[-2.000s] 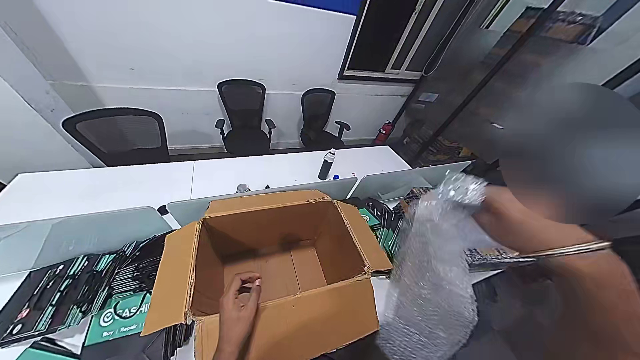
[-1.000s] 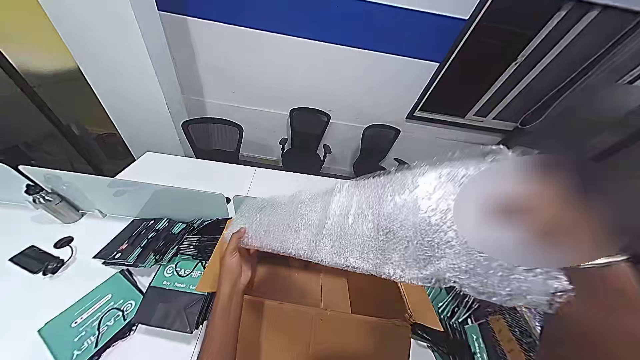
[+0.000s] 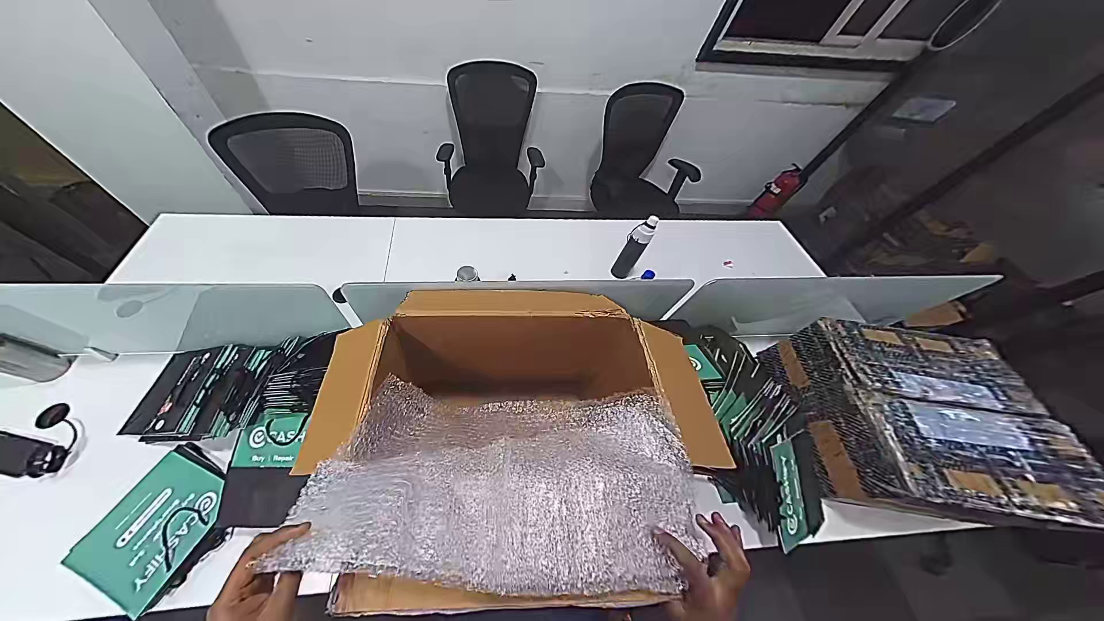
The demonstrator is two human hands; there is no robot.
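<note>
A sheet of clear bubble wrap (image 3: 517, 509) lies across the near side of an open cardboard box (image 3: 509, 302), its far part sagging inside and its near edge over the front flap. My left hand (image 3: 259, 573) pinches the sheet's near left corner between thumb and fingers. At the near right corner is my right hand (image 3: 711, 565), its thumb on the wrap and its fingers apart; how firmly it grips is unclear. The box's side flaps are folded outward, and the bottom of the box is hidden by the wrap.
Stacked green and black paper bags (image 3: 233, 388) stand left of the box, with more bags (image 3: 759, 423) on its right. Wrapped, taped cartons (image 3: 957, 414) sit further right. Glass partitions (image 3: 517, 297) run behind the box; a bottle (image 3: 635, 247) stands beyond. A small device (image 3: 30, 453) lies far left.
The bubble wrap, held up stretched above the box one second ago, has come down over its front and into it. My right hand has lowered to the near right corner. The view has shifted.
</note>
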